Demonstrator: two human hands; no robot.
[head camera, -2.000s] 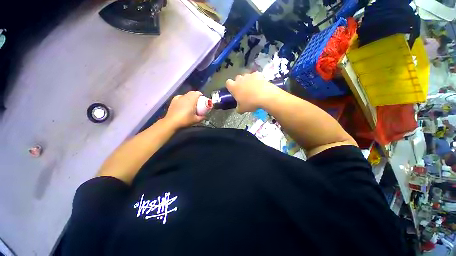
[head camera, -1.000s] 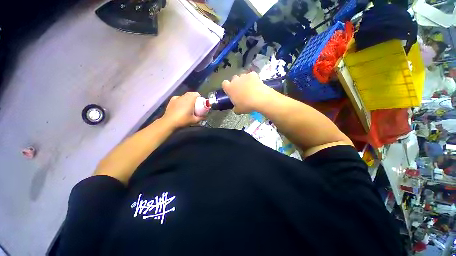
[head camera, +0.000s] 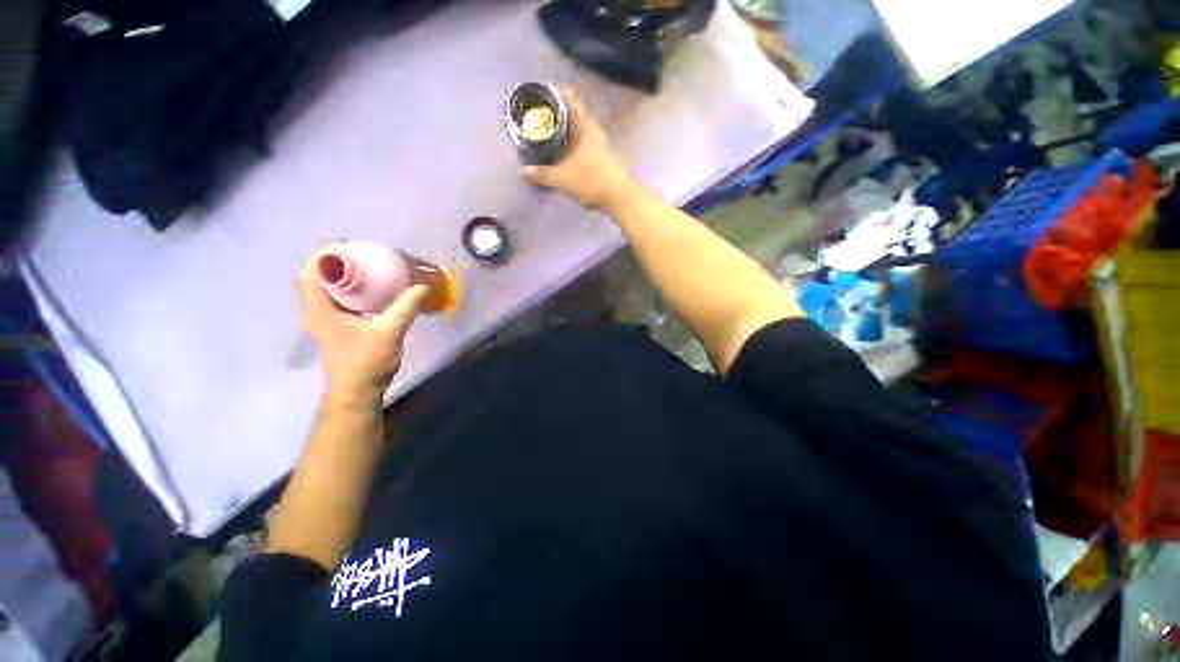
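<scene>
My left hand (head camera: 356, 339) holds a pinkish plastic bottle (head camera: 375, 276) over the table. The bottle's mouth is open and its lower part looks orange. My right hand (head camera: 579, 158) is wrapped around the dark flask (head camera: 535, 126), which stands open on or just above the table; something pale yellow shows inside its mouth. The flask lid (head camera: 485, 239), a black ring with a pale centre, lies on the table between my hands. The small pink bottle cap is not visible.
The iron (head camera: 619, 39) sits at the table's far edge, beyond the flask. Black garments (head camera: 162, 117) lie at the far left of the pale table cover (head camera: 220, 369). A blue basket (head camera: 1016, 259) with red material (head camera: 1084, 246) and a yellow crate (head camera: 1152, 336) stand to the right.
Both hands have moved left from beside the table to over it. The flask and bottle, held mouth to mouth before, are now apart. The view has shifted, showing the black garments.
</scene>
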